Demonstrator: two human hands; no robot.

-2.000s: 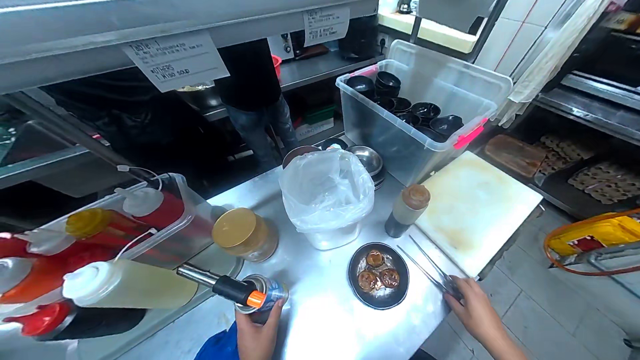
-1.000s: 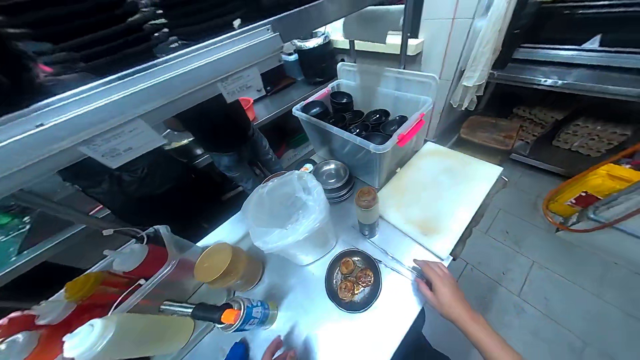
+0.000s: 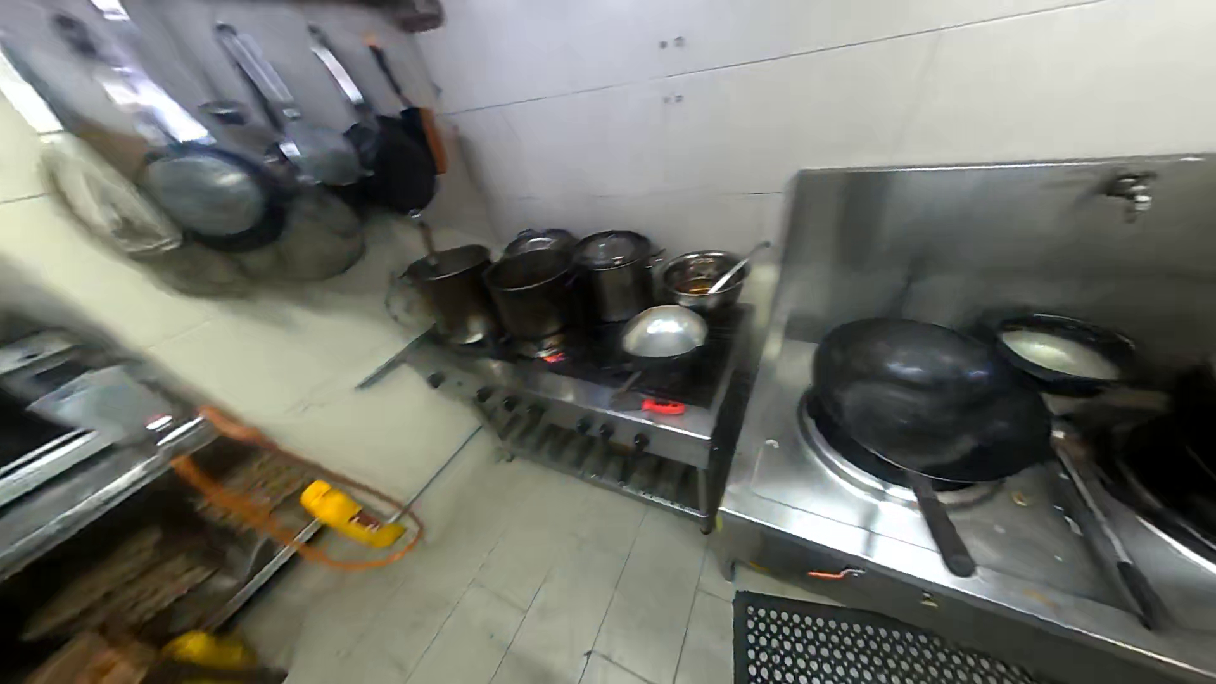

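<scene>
Neither of my hands is in the head view. A black wok lies upside down over a burner on the steel wok range, its handle towards the front edge. Behind it on the right stands a dark pan with something pale in it. On the lower stove stand several tall metal pots and a steel bowl with a ladle and dark liquid in it. A domed metal lid or upturned bowl rests near the stove's front, by a red-handled tool.
Pans and strainers hang on the left wall. An orange hose and a yellow object are at the lower left, beside a metal rack. A black perforated mat lies on the tiled floor before the wok range.
The view has swung far from the worktop to the stoves. My hands, one near the torch and one at the tongs two seconds ago, have left the view.
</scene>
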